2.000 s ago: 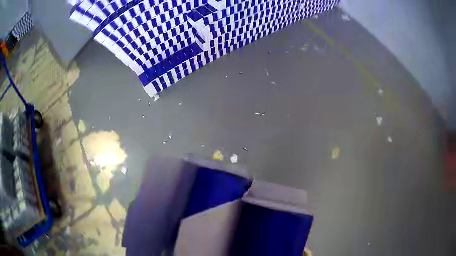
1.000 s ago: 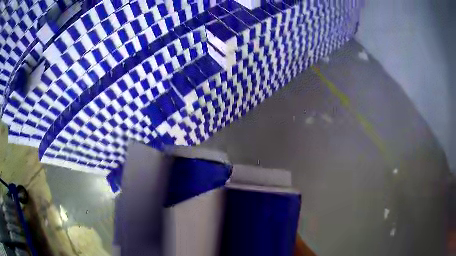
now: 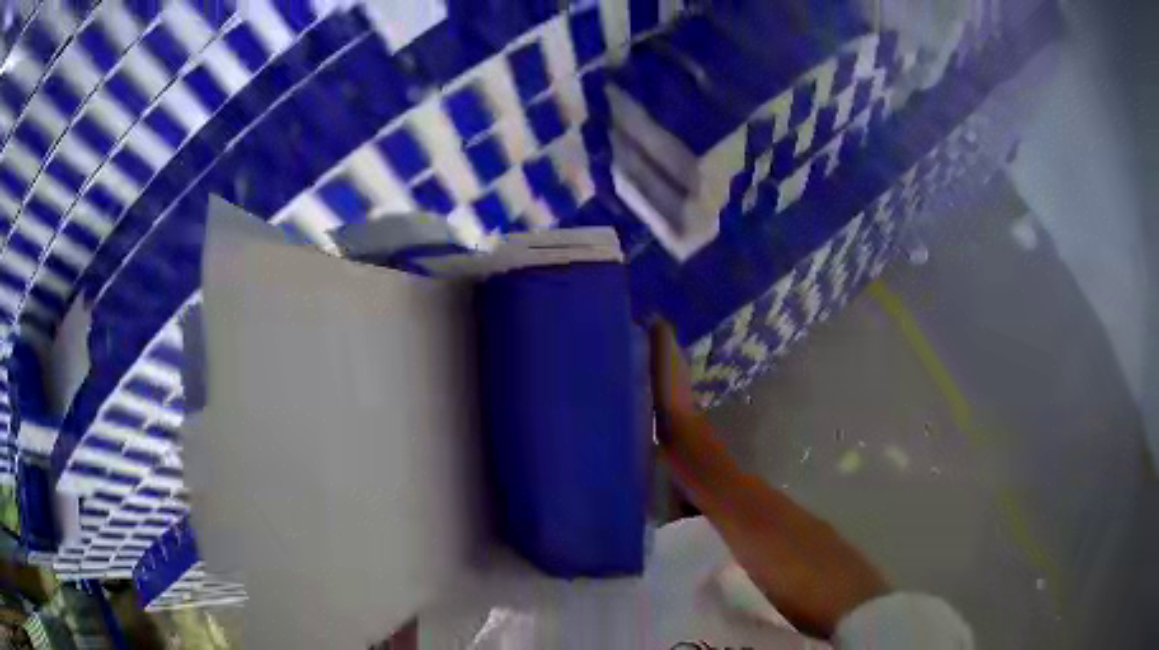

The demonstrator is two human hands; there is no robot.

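Note:
Several carried cartons fill the middle in front of me. One large pale grey face is at the left and a blue carton face is at the right, with a pale end above it. My right hand lies against the right side of the blue carton; its fingers are partly hidden behind the carton. My right forearm runs down to a pale sleeve at the lower right. My left hand does not show clearly; the cartons cover that side.
A large stack of blue-and-white cartons rises right behind the held ones. A loose carton sits raised on its stepped top. Grey floor with a yellow line and scraps lies right.
The carton stack has come much nearer and fills the upper view. The held cartons have risen in view and turned. My right hand and forearm have come into view.

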